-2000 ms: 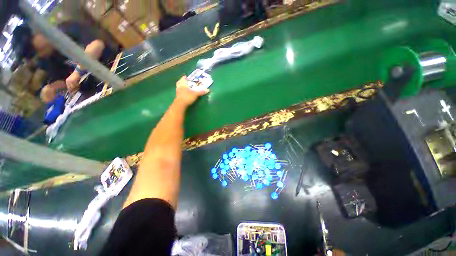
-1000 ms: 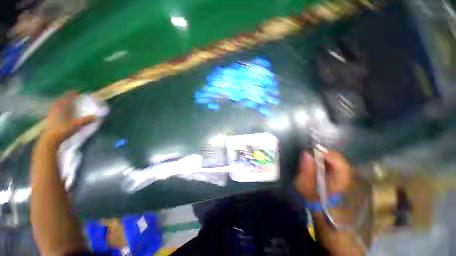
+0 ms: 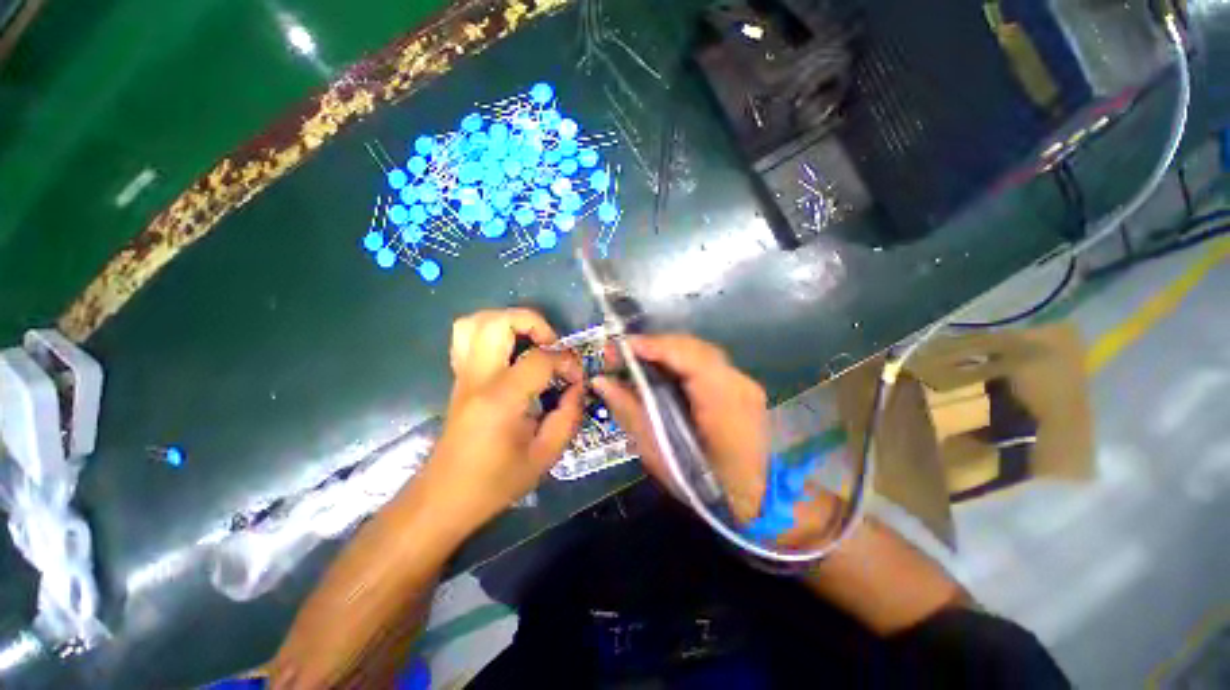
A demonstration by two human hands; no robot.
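Note:
The open white housing (image 3: 600,461) with its circuit board lies on the bench in front of me, largely covered by my hands. My left hand (image 3: 506,404) is over its left side, thumb and fingers close together at the board; whether they pinch a small part is hidden. My right hand (image 3: 701,411) holds the soldering iron (image 3: 685,458), its tip end pointing away above the housing, while the fingertips also reach the board. A whitish feed tube (image 3: 870,472) loops from the iron past the blue wristband (image 3: 789,488). A blue disc pile (image 3: 499,169) lies beyond the housing.
More white housings (image 3: 51,391) with a bagged cord stand at the left, near a single blue disc (image 3: 173,457). Another bagged cord (image 3: 290,539) lies left of my forearm. The black iron stand (image 3: 782,128) is at the back right. A cardboard box (image 3: 991,418) is below the bench edge.
My left hand has moved from the housing at the left to the central housing. My right hand, with the iron, has come in from the right to it. The view has shifted.

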